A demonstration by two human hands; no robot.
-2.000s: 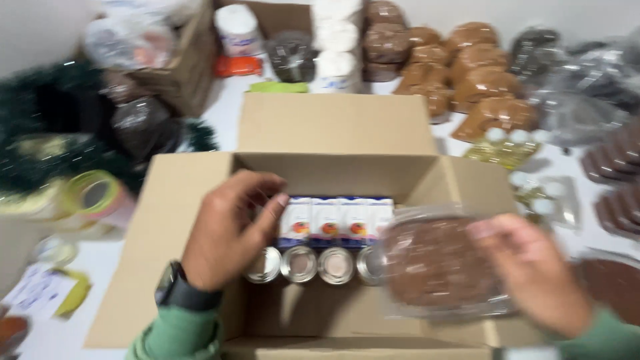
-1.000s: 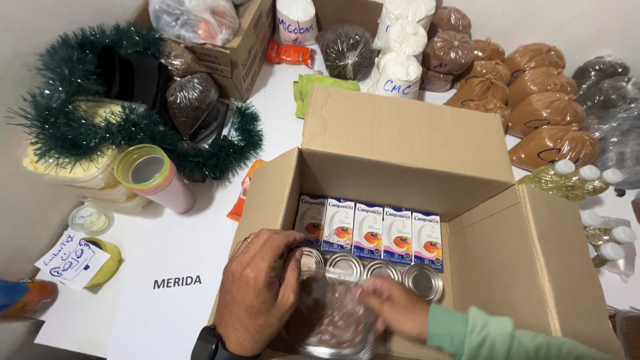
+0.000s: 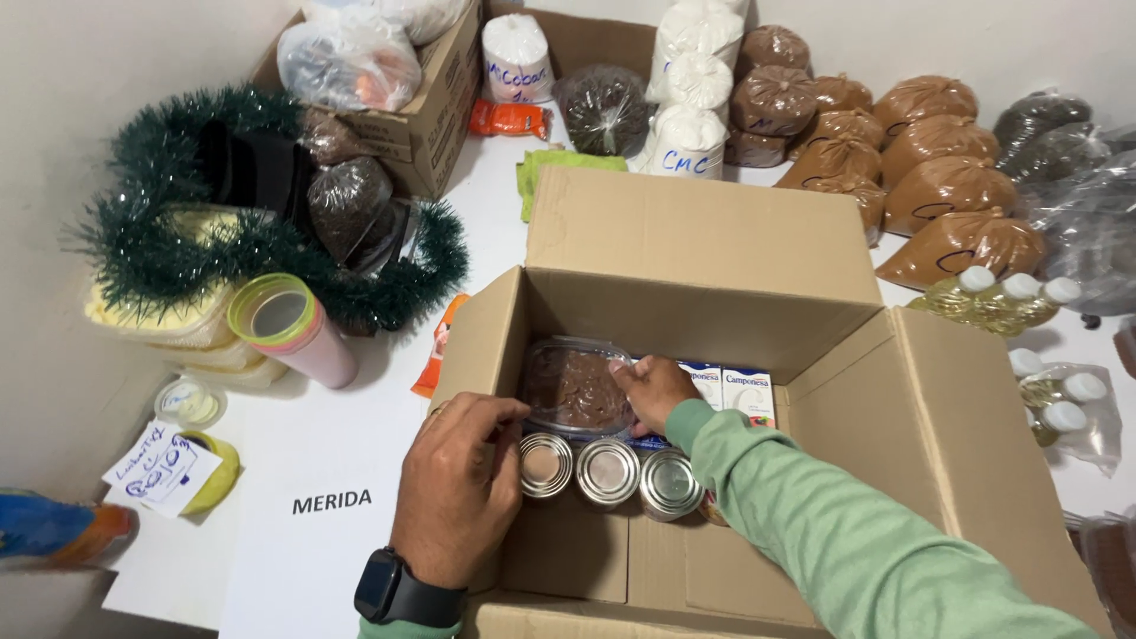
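An open cardboard box [image 3: 710, 213] stands in front of me. In it, my right hand [image 3: 657, 390] grips the right edge of a clear plastic tub of brown food [image 3: 577, 386], which lies over the left cartons. My left hand [image 3: 470, 475], with a black watch at the wrist, is at the tub's lower left corner; its fingers are apart and it seems to hold nothing. Small cartons [image 3: 747, 395] show to the right of my right hand. Below the tub is a row of metal cans [image 3: 608, 472]; my right sleeve partly covers its right end.
Behind the box are bags of white powder [image 3: 683, 142] and brown bags [image 3: 950, 186]. Bottles of yellow liquid [image 3: 994, 297] lie right. At left are green tinsel [image 3: 355, 297], stacked cups [image 3: 297, 333], plastic tubs [image 3: 169, 319], a printed sheet [image 3: 328, 550] and another cardboard box [image 3: 430, 115].
The tub has moved from in front of the cans up onto the left cartons, with my right hand on it. Two seconds ago my right hand held it at the box's right side.
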